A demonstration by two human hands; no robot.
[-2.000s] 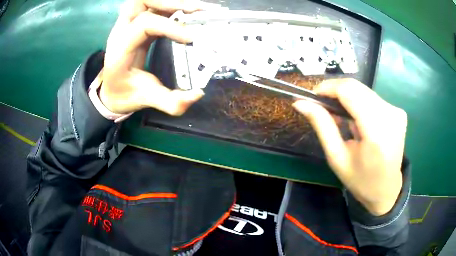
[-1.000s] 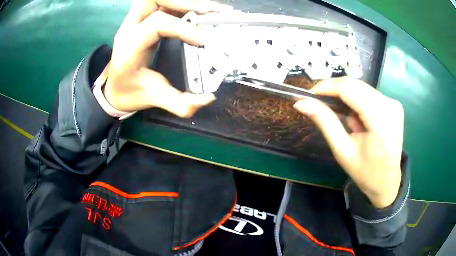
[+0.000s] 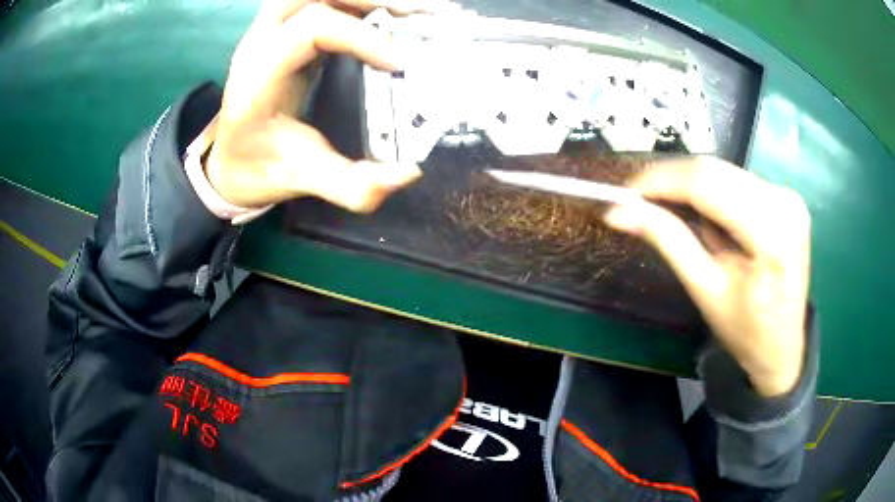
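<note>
My left hand [image 3: 294, 118] holds the left end of a silvery-white metal assembly [image 3: 530, 88], fingers over its top edge and thumb at its lower left corner. The assembly is above a black tray, its scalloped edge towards me, with dark terminals [image 3: 465, 139] in the notches. My right hand [image 3: 731, 245] grips slim tweezers [image 3: 559, 184], slightly blurred. Their tips are just below the left notch, apart from the assembly, and look closed together. A heap of fine copper-coloured wire ends [image 3: 530, 230] lies in the tray below.
The black tray [image 3: 343, 240] has a raised rim and sits on the glossy green bench [image 3: 834, 225], near its front edge. The wearer's dark jacket and lap are below the edge. Grey floor with yellow lines shows at both sides.
The assembly has shifted slightly right since the first frame. The tweezers' tips, at the left notch a second ago, are now lower and away from it. My right hand has moved slightly right.
</note>
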